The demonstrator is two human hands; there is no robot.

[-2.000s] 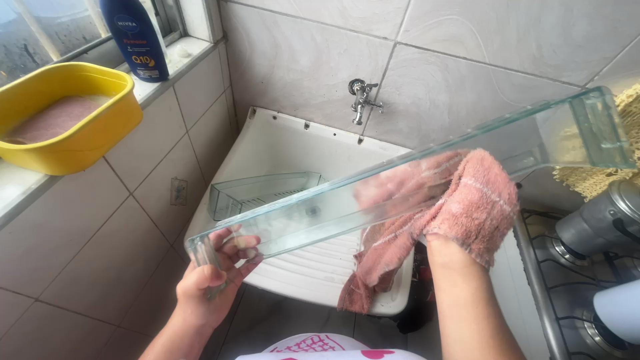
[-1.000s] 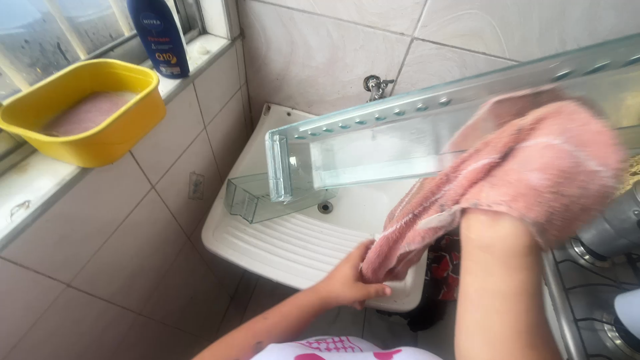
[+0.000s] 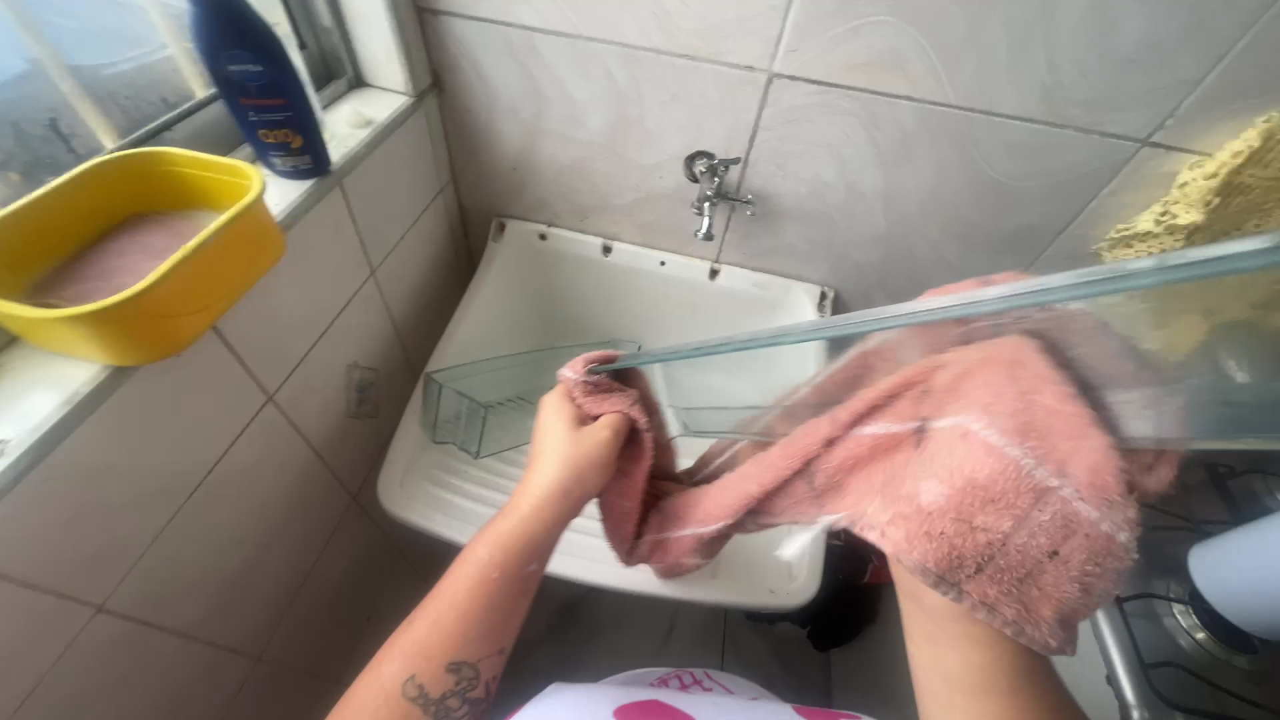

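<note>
A long clear plastic refrigerator shelf bin (image 3: 900, 305) slants across the right half of the view, above a white laundry sink (image 3: 520, 260). My left hand (image 3: 575, 450) grips a bunched end of a pink towel (image 3: 700, 500) at the bin's left end, with cloth wrapped over its edge. The rest of the towel spreads to the right and covers my right hand (image 3: 1000, 500), which supports the bin through the cloth; its fingers are hidden. A smaller clear bin (image 3: 490, 405) lies in the sink, left of my left hand.
A chrome tap (image 3: 708, 195) sticks out of the tiled wall above the sink. On the windowsill at left stand a yellow plastic tub (image 3: 150, 310) and a blue lotion bottle (image 3: 260, 95). A gas stove (image 3: 1150, 620) is at lower right, below a yellow textured cloth or mat (image 3: 1200, 190).
My left hand, first on the bin's left end, then low on the towel, has moved up to that end with towel in it. The bin has turned so its side faces me differently.
</note>
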